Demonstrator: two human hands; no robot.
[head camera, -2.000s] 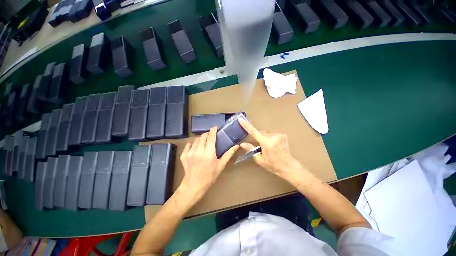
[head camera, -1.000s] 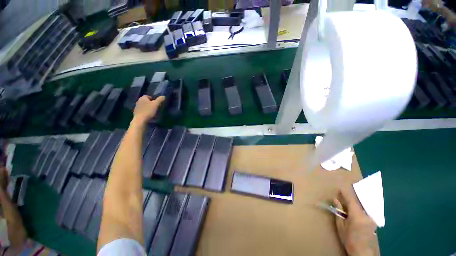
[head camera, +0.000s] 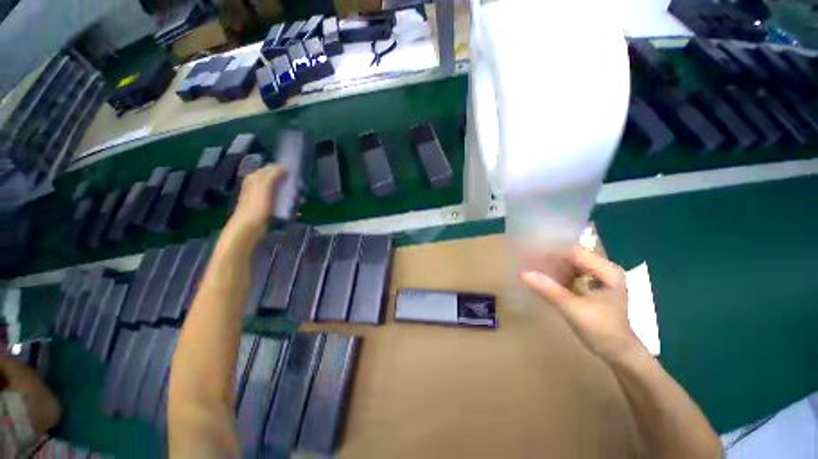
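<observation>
My left hand grips a dark grey device unit, blurred, above the green conveyor. My right hand is at the lower end of the translucent protective film, with thumb and fingers closed on it; some fingers show blurred through the film. A small object at its palm is too unclear to tell. The film hangs from the big white roll. One device unit lies flat on the tan cardboard sheet, its glossy black window to the right.
Rows of dark units lie on the left of the bench. More units sit on the conveyor behind. A white paper piece is beside my right hand. The roll stand post rises behind the cardboard. Another person's arm shows far left.
My left hand has lifted a unit at the conveyor. My right hand has moved up from the cardboard to the film's end. Earlier, both hands were on a unit over the cardboard.
</observation>
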